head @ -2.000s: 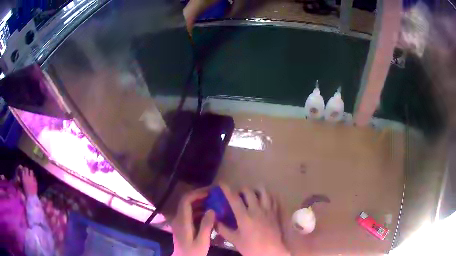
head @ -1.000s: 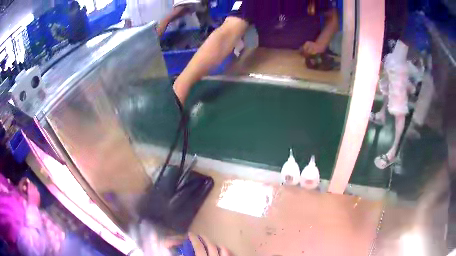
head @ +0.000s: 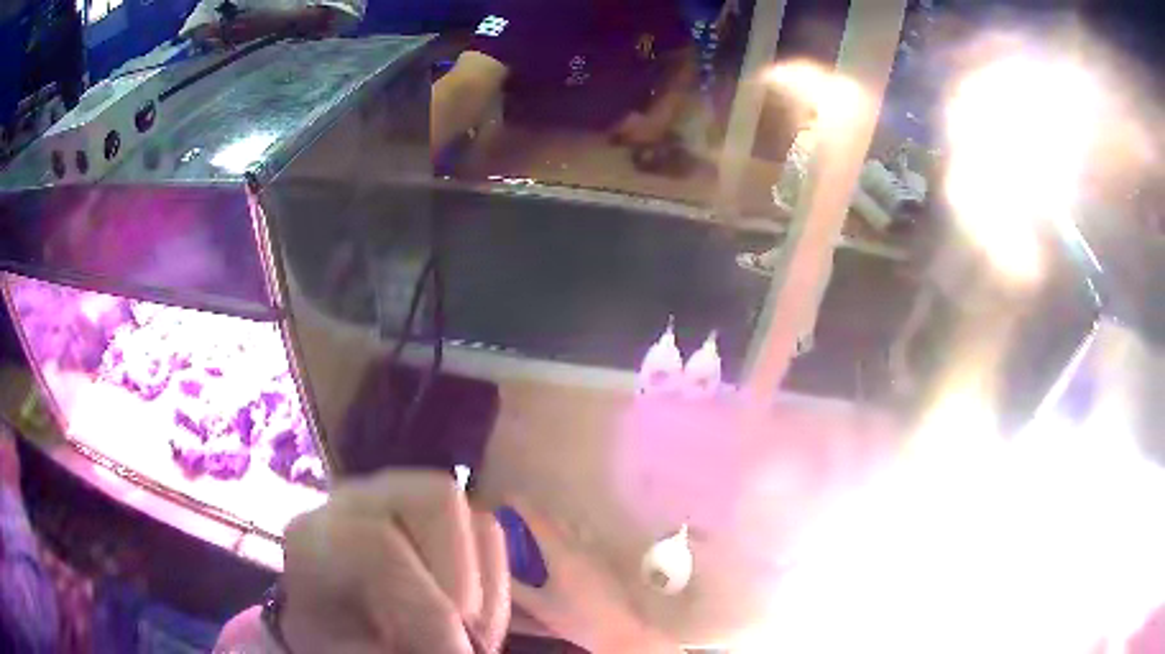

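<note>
A blue-violet hair piece [head: 521,549] shows between my hands near the lower middle, partly hidden by fingers. My right hand [head: 581,594] is closed around its right side. My left hand [head: 390,562] is curled into a fist close in front, overlapping the left side of the piece; what it grips is hidden. A small white tip [head: 463,477] shows just above the left fist; I cannot tell what it belongs to. A white glue bottle [head: 668,562] stands on the tan bench [head: 562,447], right of my right hand.
A lit drying tunnel [head: 192,396] with violet pieces inside is at left. A dark flat object [head: 422,422] lies behind my left hand. Two spare glue bottles [head: 681,364] stand by the post [head: 818,205]. A person [head: 575,77] is across the belt [head: 549,268]. Strong glare covers the right.
The view has swung, bringing the tunnel opening further into the picture. My hands show more fully than a second ago, with the left now a raised fist. Bright glare has appeared at right.
</note>
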